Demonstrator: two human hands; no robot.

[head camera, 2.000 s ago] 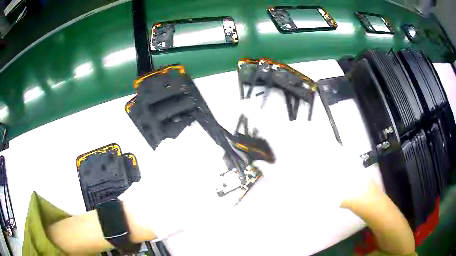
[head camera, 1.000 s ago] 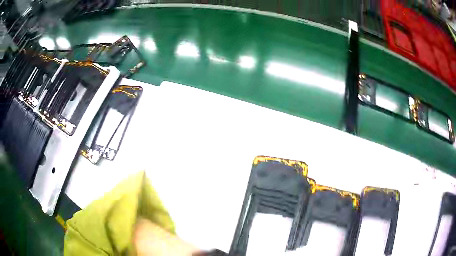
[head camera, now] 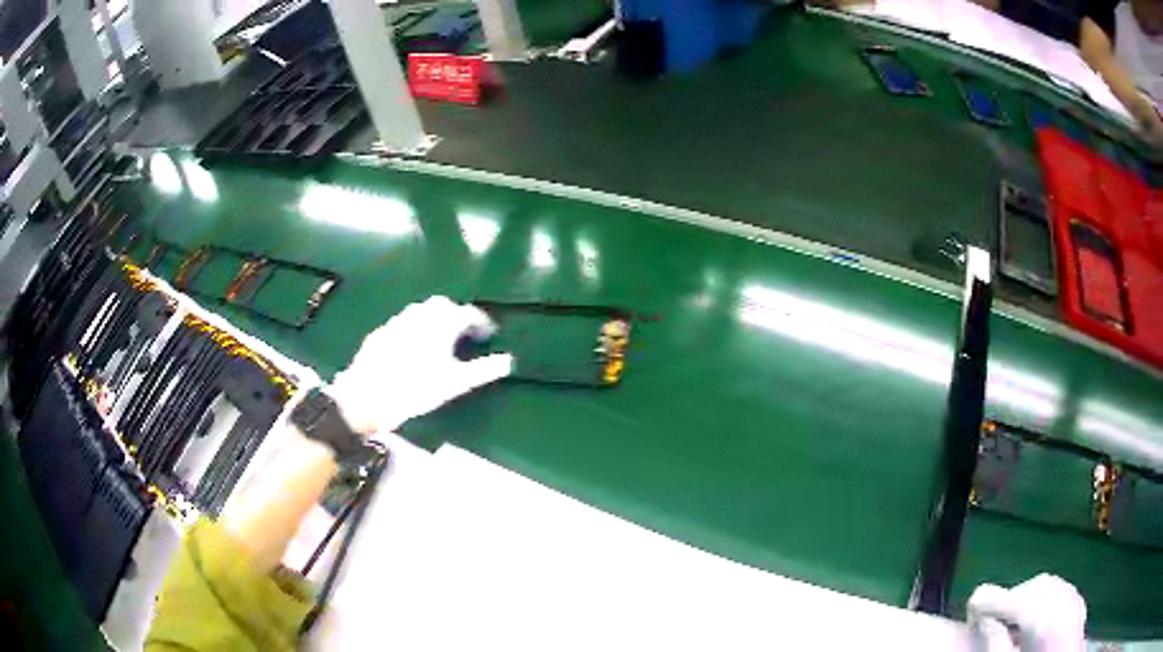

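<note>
My left hand, in a white glove, is over the green belt. Its thumb and fingers are around the left end of a black phone middle frame, which lies flat or almost flat there. The glove hides that end. My right hand, also gloved, is at the bottom right, partly cut off by the picture's edge, near the foot of the black divider bar. Whether it holds anything cannot be told.
Other frames lie on the belt at left and beyond the divider. Packed frames stand at left. A loose frame lies by my left forearm. Across the belt are a red tray, a red sign and a person's arm.
The view has shifted toward the belt. My left hand has come into view out over the belt, at a frame. My right hand has appeared at the bottom right. The stacks on the white cover have left view.
</note>
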